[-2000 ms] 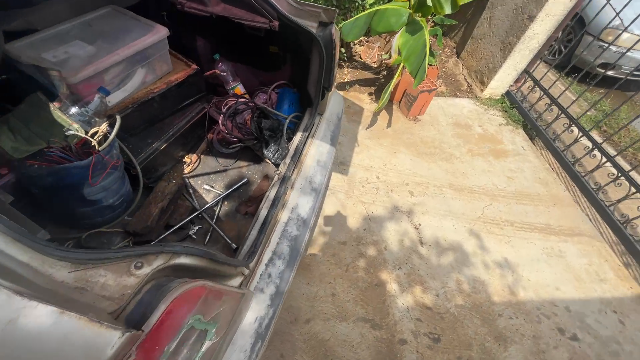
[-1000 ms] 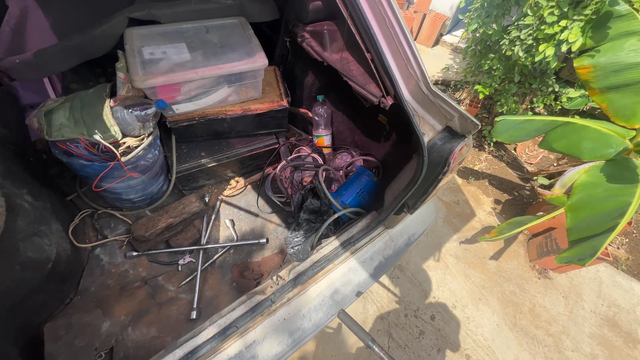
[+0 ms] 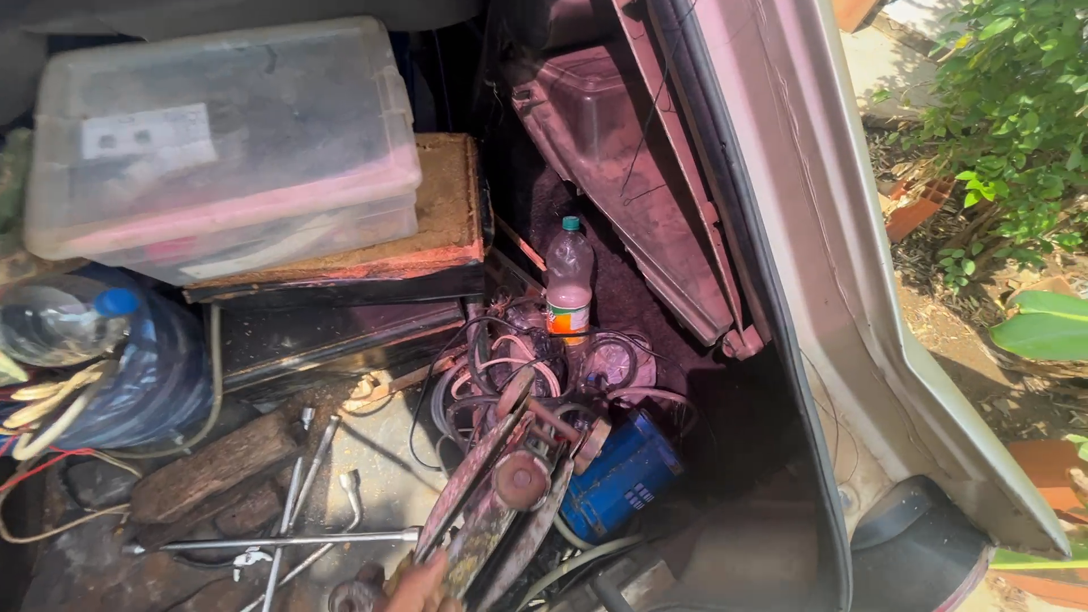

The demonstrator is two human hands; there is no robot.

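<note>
At the bottom centre, the fingers of a hand [image 3: 421, 586], which looks like my left hand, are closed on a rusty metal scissor jack [image 3: 520, 480]. The jack is held over the car's trunk, in front of a tangle of cables [image 3: 510, 361] and beside a blue metal can [image 3: 623, 476]. To its left a cross-shaped lug wrench [image 3: 280, 541] lies on the trunk floor next to wooden blocks [image 3: 212, 467]. A plastic bottle with a green cap [image 3: 569, 280] stands behind the cables. My right hand is not seen.
A lidded clear plastic box [image 3: 229, 144] rests on a wooden case [image 3: 450, 195] at the back left. A blue bucket [image 3: 161, 374] holds a bottle and cords. The trunk's right edge [image 3: 816, 255] rises beside the taillight; shrubs [image 3: 1020, 110] grow outside.
The view has moved in over the trunk. The hand and the scissor jack have come into view above the cables; neither earlier frame plainly shows them.
</note>
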